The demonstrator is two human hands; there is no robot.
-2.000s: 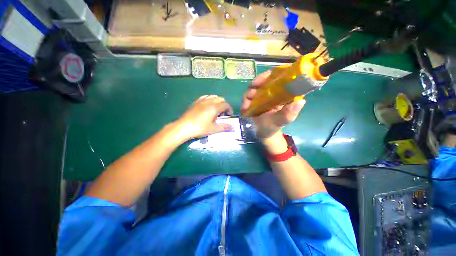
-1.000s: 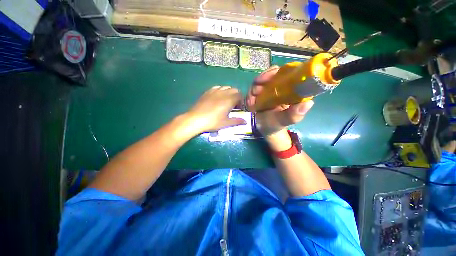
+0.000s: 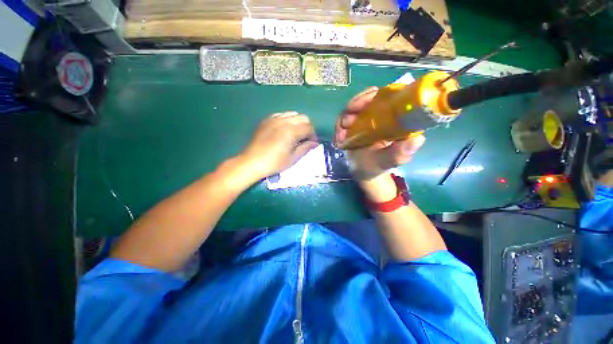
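The open phone (image 3: 299, 170) lies on the green mat in front of me, silvery-white at its left part and dark with visible internals at its right end. My left hand (image 3: 284, 140) rests on its upper edge, fingers bent; the fingertips are partly hidden. My right hand (image 3: 378, 148) is closed around the fat yellow-orange electric screwdriver (image 3: 396, 113), which leans with its black cable end up and to the right. Its tip is over the phone's right end, hidden by the hand. Dark tweezers (image 3: 458, 162) lie on the mat to the right.
Three screw trays (image 3: 278, 68) stand in a row before the wooden board (image 3: 188, 23). A black fan (image 3: 67, 75) is at the left. At the right are a yellow-centred roll (image 3: 552, 130), a yellow-black box with a red light (image 3: 555, 191), a parts tray (image 3: 538, 289) and another person's blue sleeve (image 3: 597, 269).
My view has shifted slightly. Both hands stay at the phone, the right still holding the screwdriver. A red light now shows on the yellow-black box.
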